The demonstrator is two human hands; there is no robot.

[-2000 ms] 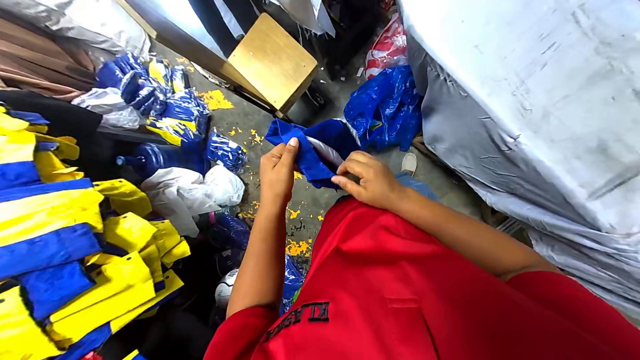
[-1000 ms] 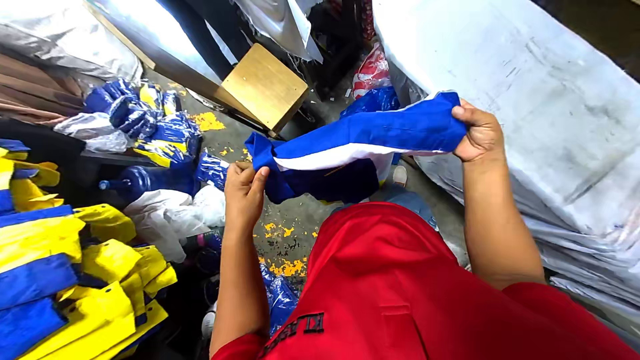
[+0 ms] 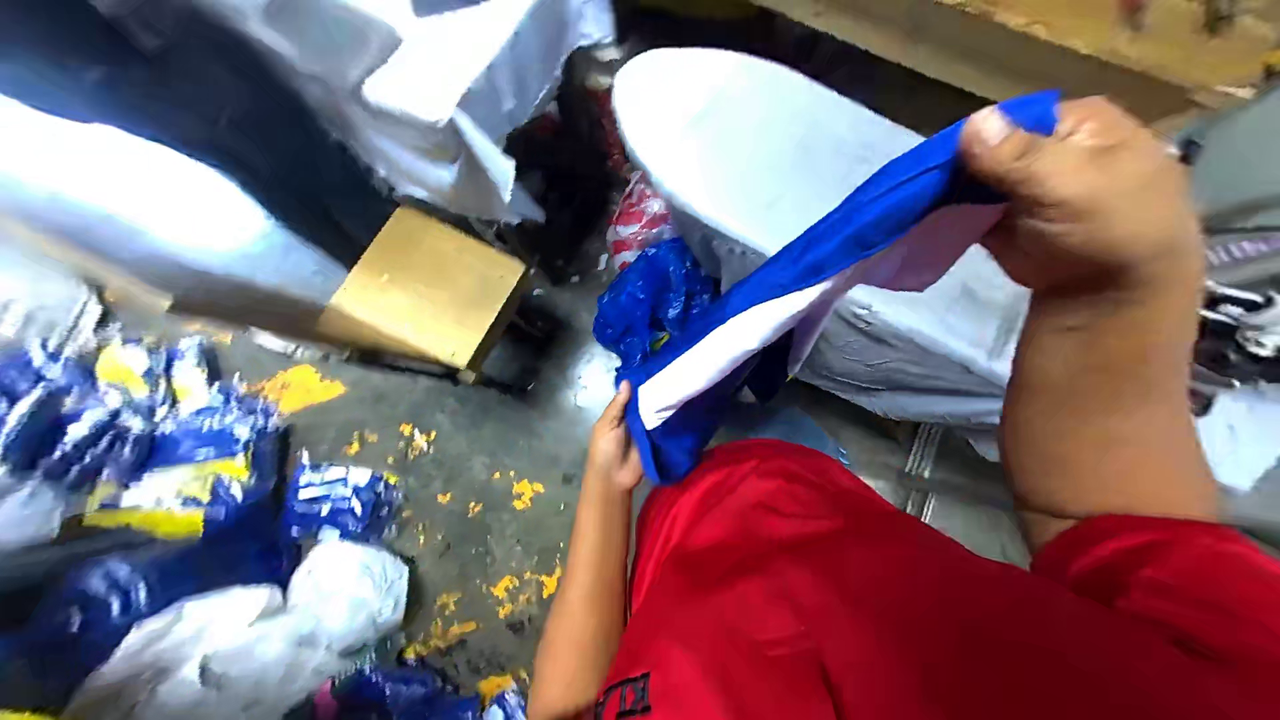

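Note:
A blue cloth piece with a white panel [image 3: 800, 270] is stretched on a slant between my hands, in front of my red shirt. My left hand [image 3: 615, 445] pinches its lower end, thumb on the blue fabric. Higher up and to the right, my right hand [image 3: 1085, 185] grips the other end in its closed fingers, a blue corner poking out above the thumb. A paler underside of the cloth hangs below the right hand. The fingertips behind the cloth are hidden.
A long board covered in pale cloth [image 3: 760, 140] lies behind the cloth piece. Left of it are a blue plastic bag [image 3: 655, 300] and a wooden stool [image 3: 425, 285]. Plastic-wrapped blue and yellow bundles [image 3: 170, 450] and white plastic bags [image 3: 345, 590] lie at left. Yellow scraps dot the floor.
The cloth was bunched between both hands, then was pulled out long. My right hand has since risen with its end, so the cloth slants. The view has turned to the right.

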